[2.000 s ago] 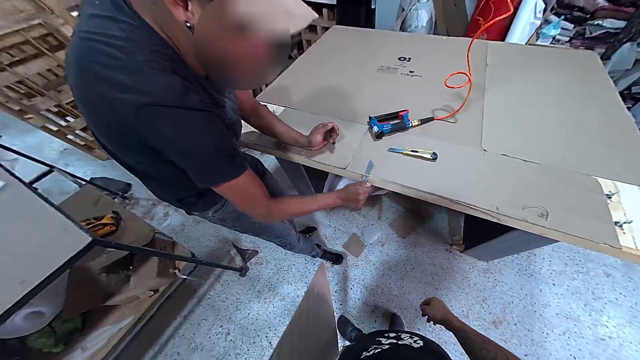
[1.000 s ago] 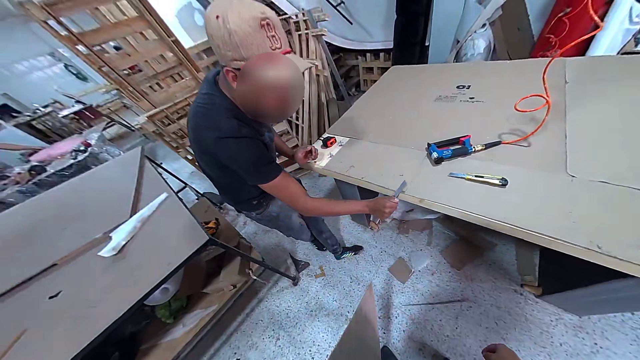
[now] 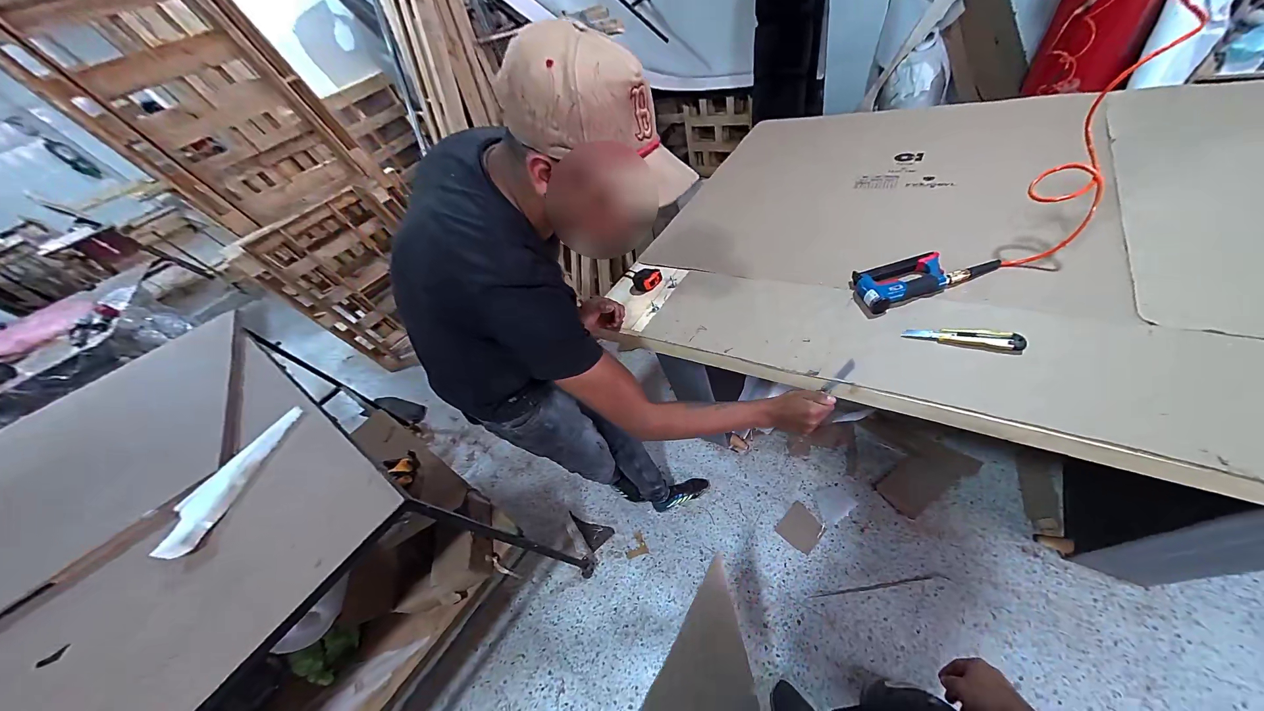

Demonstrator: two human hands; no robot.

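Observation:
Low in the view, my right hand (image 3: 978,683) hangs over the speckled floor, its fingers loosely curled, with nothing visible in it. My left hand is out of sight; a pointed cardboard piece (image 3: 706,647) rises from the bottom edge. Across the floor, a co-worker in a cap (image 3: 583,79) leans at the cardboard-covered table (image 3: 987,385), holding a thin blade (image 3: 842,372) at its edge. On the table lie a blue pneumatic stapler (image 3: 901,284), a utility knife (image 3: 966,340) and a red and black tape measure (image 3: 647,280).
An orange air hose (image 3: 1091,148) runs from the stapler. At left stands a metal-framed table (image 3: 326,513) with a white strip (image 3: 227,486) on top. Cardboard scraps (image 3: 800,527) litter the floor. Wooden pallets (image 3: 197,99) lean behind the co-worker.
The view has swung left. The co-worker's far hand, over the cardboard two seconds ago, is now at the table corner. My right hand is lower in the view.

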